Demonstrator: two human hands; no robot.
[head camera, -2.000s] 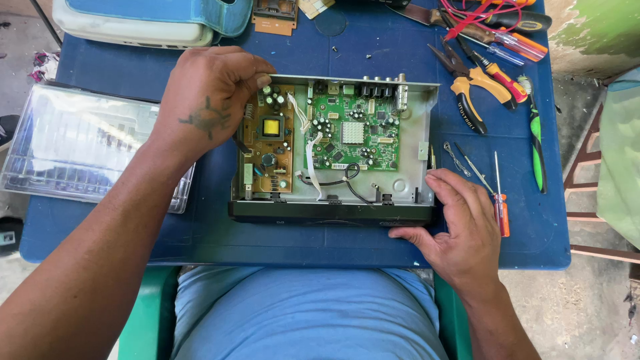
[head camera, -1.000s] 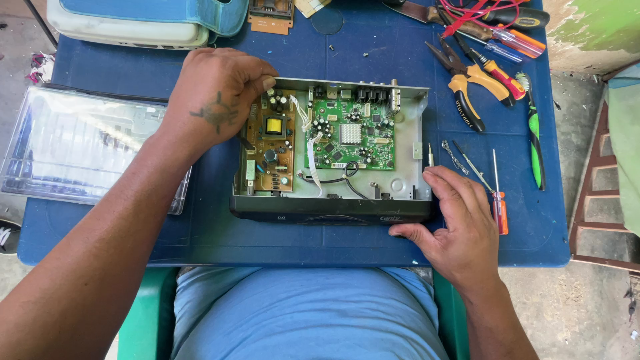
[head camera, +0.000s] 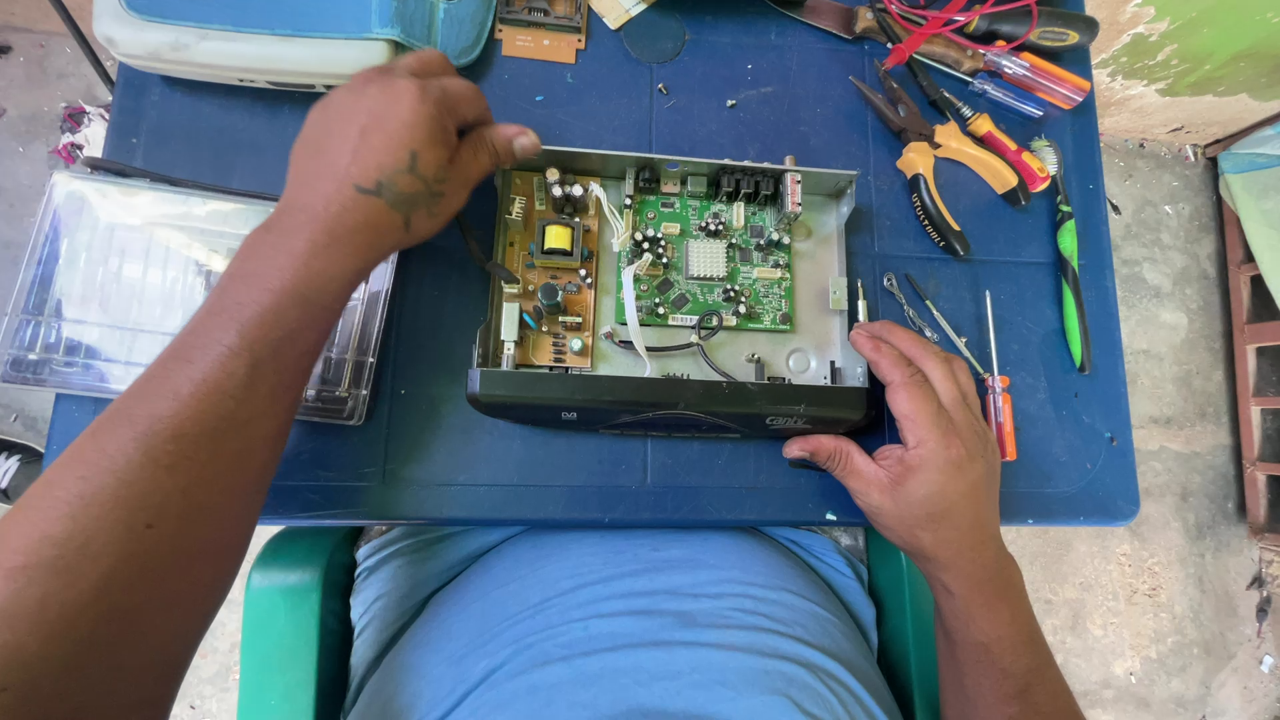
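Note:
A set-top box with its cover off [head camera: 820, 260] lies on the blue table, its black front panel [head camera: 660, 402] facing me. Inside are a brown power supply board [head camera: 548, 300] at the left and a green circuit board [head camera: 735, 290] with a heat sink; white and black cables run beside them. My left hand [head camera: 405, 150] is at the rear left corner, thumb against the metal edge, its fingertips hidden. My right hand [head camera: 910, 430] holds the front right corner between thumb and fingers. Close to those fingers stands the tip of a thin metal tool [head camera: 862, 302].
Right of the box lie pliers [head camera: 935, 170], a green brush [head camera: 1072, 270], a small orange screwdriver [head camera: 1000, 415], tweezers [head camera: 945, 322] and more screwdrivers [head camera: 1035, 78]. A clear plastic case [head camera: 180, 290] is at the left, below a blue and white case [head camera: 250, 45]. Loose screws [head camera: 731, 102] lie behind.
The box's right end has shifted slightly left, and its front panel has tipped a little into view. Both hands remain at its corners.

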